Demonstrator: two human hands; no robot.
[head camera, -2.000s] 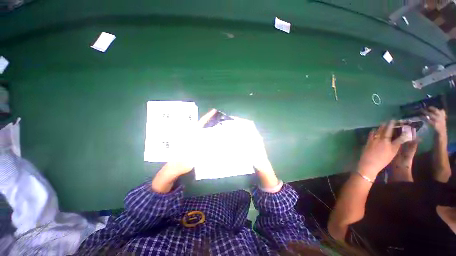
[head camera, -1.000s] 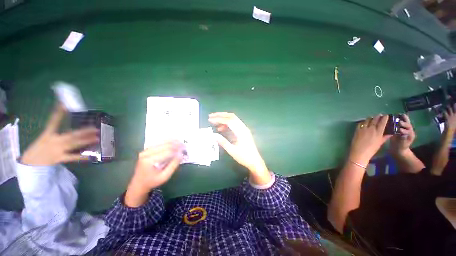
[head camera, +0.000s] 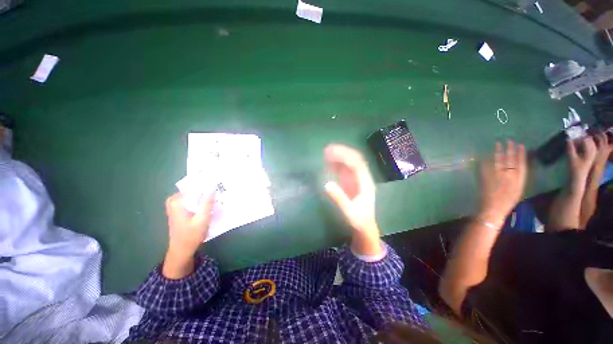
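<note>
My left hand (head camera: 187, 225) holds a white label sheet (head camera: 235, 211) by its left side, low in front of me. The sheet overlaps the lower part of a stack of label sheets (head camera: 225, 151) lying flat on the green worktop. Small dark marks show on the paper, partly washed out by glare. My right hand (head camera: 353, 191) is blurred and raised to the right of the sheets, its fingers apart, with nothing seen in it. A glossy black product box (head camera: 398, 150) with fine white print stands tilted to the right of my right hand, not touching it.
At right a neighbour's open hand (head camera: 503, 178) is near the box, and another person's hands (head camera: 586, 153) are beyond. A yellow tool (head camera: 446, 101) and pale ring (head camera: 502, 116) lie farther back. Paper pieces (head camera: 46, 68) are scattered at the far side. A neighbour's pale sleeve (head camera: 40, 235) is at left.
The black box now stands right of my right hand. My right hand has moved right, away from the sheets. The left neighbour's hand and dark boxes at left have gone from view.
</note>
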